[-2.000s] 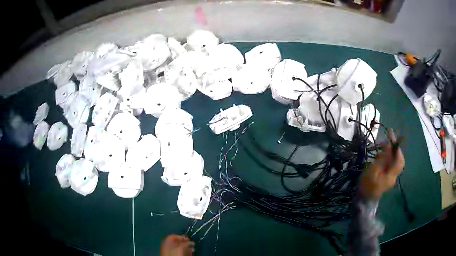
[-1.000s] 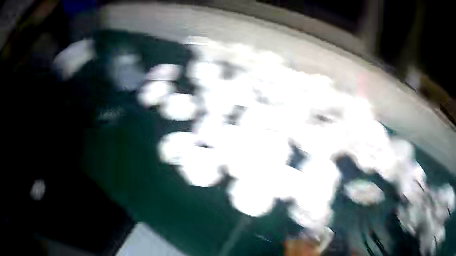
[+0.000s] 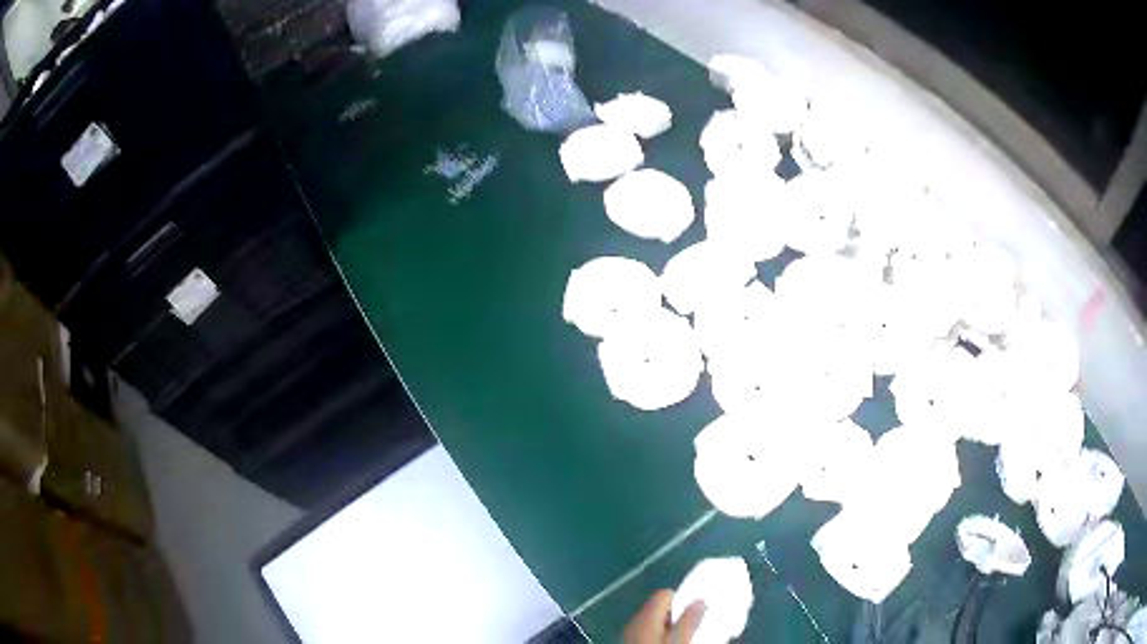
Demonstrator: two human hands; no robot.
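Note:
My left hand (image 3: 664, 619) is at the bottom edge, partly cut off, with fingers on a white housing (image 3: 714, 601) just above or at the green bench. Many overexposed white housings (image 3: 862, 560) with small dark centre holes lie spread and piled from centre to right. One housing (image 3: 994, 545) lies apart at the lower right, showing its hollow side. Black cables (image 3: 969, 614) show at the lower right edge, near housings with cable in them. My right hand is not in view.
A crumpled clear plastic bag (image 3: 541, 78) and small pale bits (image 3: 462, 171) lie on the far green bench (image 3: 440, 277). Black labelled bins (image 3: 189, 239) and brown cartons (image 3: 57, 478) stand left. A white flat surface (image 3: 396, 566) is at lower left. A pale wall runs along the right.
The view has swung left, bringing the bins, cartons and bag into sight. My left hand now holds a housing; two seconds ago it was near the wire ends. My right hand has left the picture.

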